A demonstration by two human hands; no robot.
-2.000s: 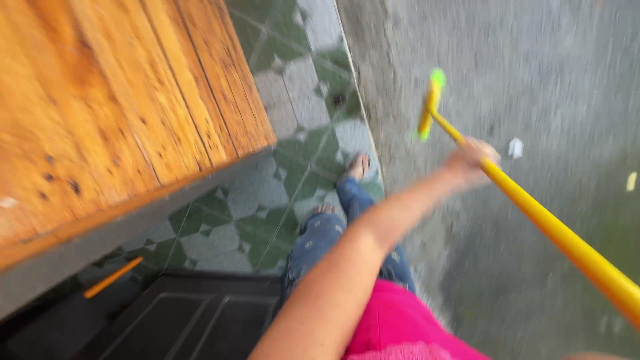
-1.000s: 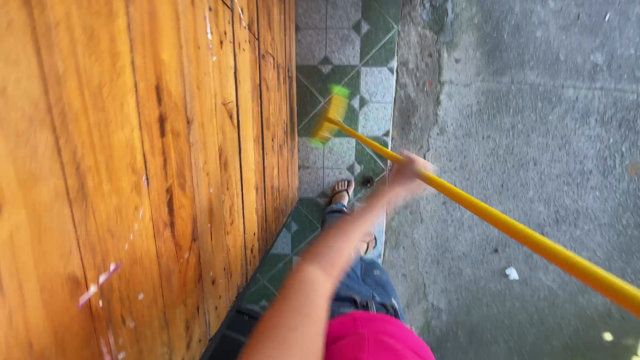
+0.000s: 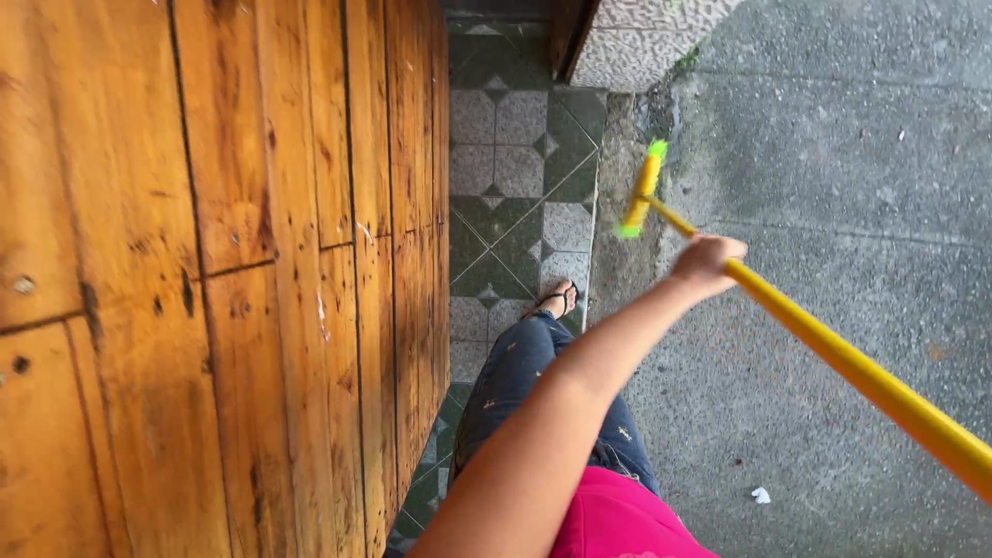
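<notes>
My left hand (image 3: 707, 263), on the arm that reaches up from the bottom edge, is closed around the lower part of a yellow broom handle (image 3: 845, 349). The handle runs from the broom head out past the right edge of the view. Just above and left of the hand, the yellow broom head (image 3: 645, 190) with bright green bristles is over the rough concrete strip beside the tiled ledge; blur hides whether it touches the ground. My right hand is outside the view.
A varnished wooden plank surface (image 3: 256, 310) fills the left side. Green and grey tiles (image 3: 504, 232) lie between it and grey concrete paving (image 3: 814, 194). A textured pillar (image 3: 635, 46) stands at the top. A white scrap (image 3: 761, 494) lies lower right.
The broom head was over the tiles one second ago and is now to the right, over the concrete strip. My left hand keeps its hold. The view has shifted, bringing the pillar in.
</notes>
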